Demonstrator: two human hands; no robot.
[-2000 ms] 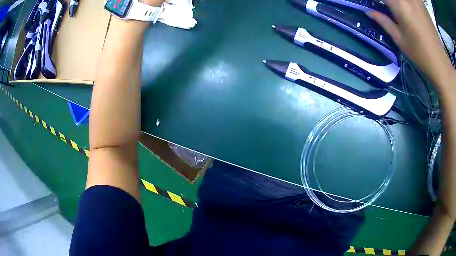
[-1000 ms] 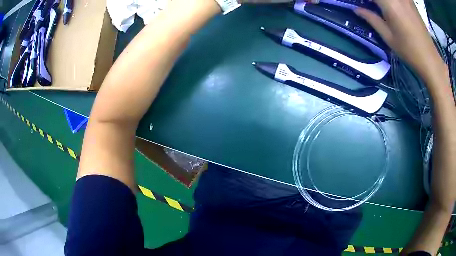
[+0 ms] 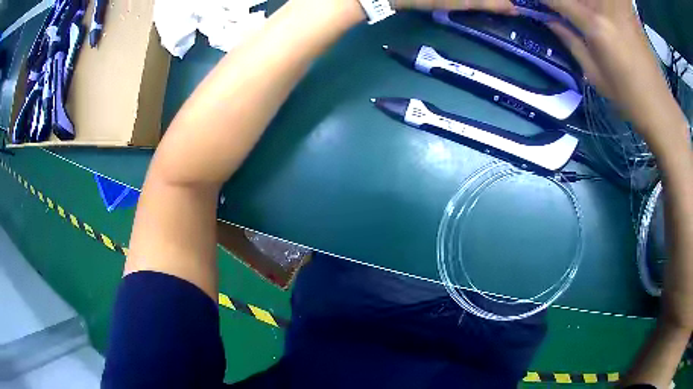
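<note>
Dark pens with pale side panels lie side by side on the bench, noses to the left: a near pen (image 3: 486, 137), a second pen (image 3: 494, 87) and a third pen (image 3: 517, 42) behind it. Another pen (image 3: 541, 12) is at the top edge, partly hidden by my fingers. My right hand (image 3: 596, 30) is on its rear part, fingers closed around it. My left hand (image 3: 475, 4) reaches in along the top edge, its fingertips at the same pen; most of it is cut off, so its grip is unclear. Clear filament runs beside my right wrist.
A clear filament coil (image 3: 450, 251) overhangs the bench's front edge; another coil (image 3: 646, 243) is at right. A cardboard box (image 3: 148, 95) at left holds several pens. Crumpled white tissue (image 3: 205, 21) lies beside it. Below the edge are a scrap box (image 3: 258, 251) and a blue corner (image 3: 114, 194).
My left hand has moved right along the top edge to the pen at my right hand. The view has shifted slightly, with the bench pens appearing further left. My right hand stays at the top pen.
</note>
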